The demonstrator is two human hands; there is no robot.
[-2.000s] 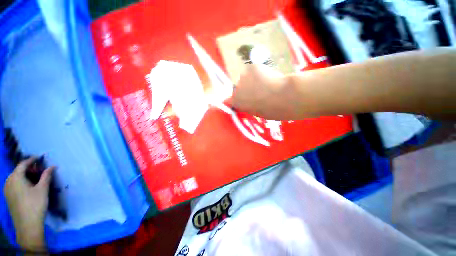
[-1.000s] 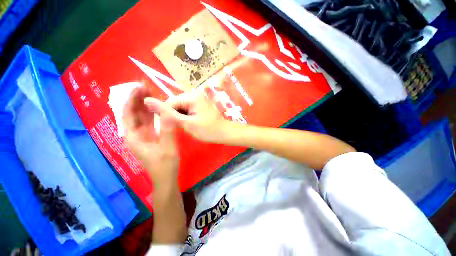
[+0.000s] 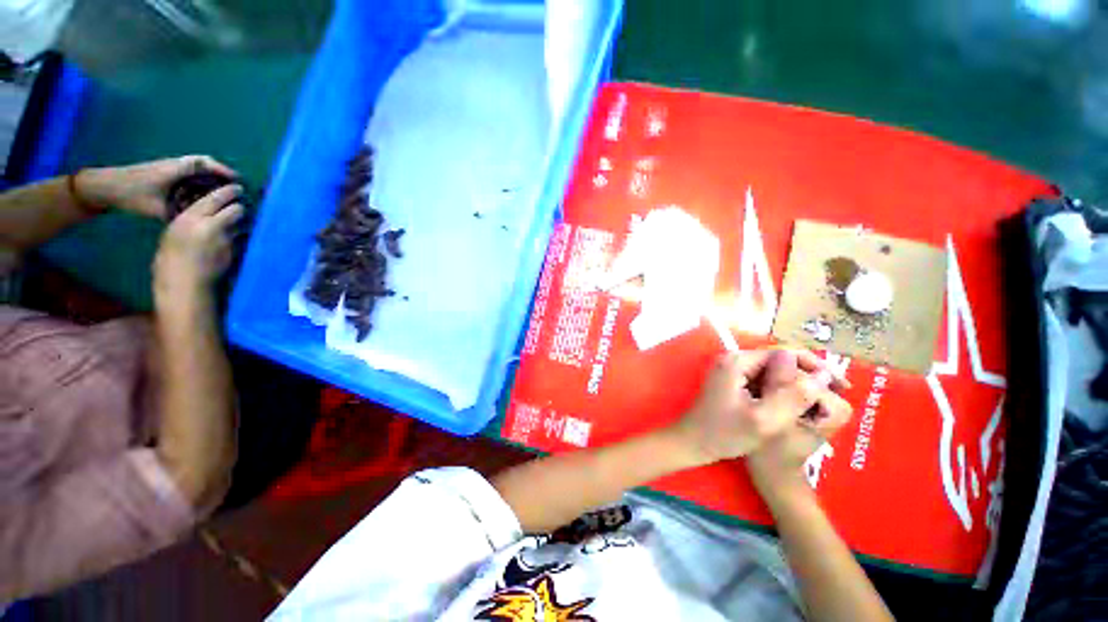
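My left hand (image 3: 741, 407) and my right hand (image 3: 812, 440) are together over the red box (image 3: 693, 146), just below the cardboard pad (image 3: 796, 298). Their fingers are bent and overlap. A small dark spot shows between the fingers, but I cannot tell whether it is a part or shadow. A white round disc (image 3: 869, 292) sits on the pad, with brown stains and dark specks around it. A bright white patch (image 3: 676, 273) lies on the box left of the pad.
A blue bin (image 3: 273, 286) with pale liner and dark short pieces (image 3: 350, 249) stands left of the box. Another person's hands (image 3: 201, 219) hold something dark at far left. A black tray (image 3: 1033, 401) with white liner is at right.
The view has swung left. My left hand has left the dark pile in the blue bin and joined my right hand. Both have moved from beside the white patch towards the pad.
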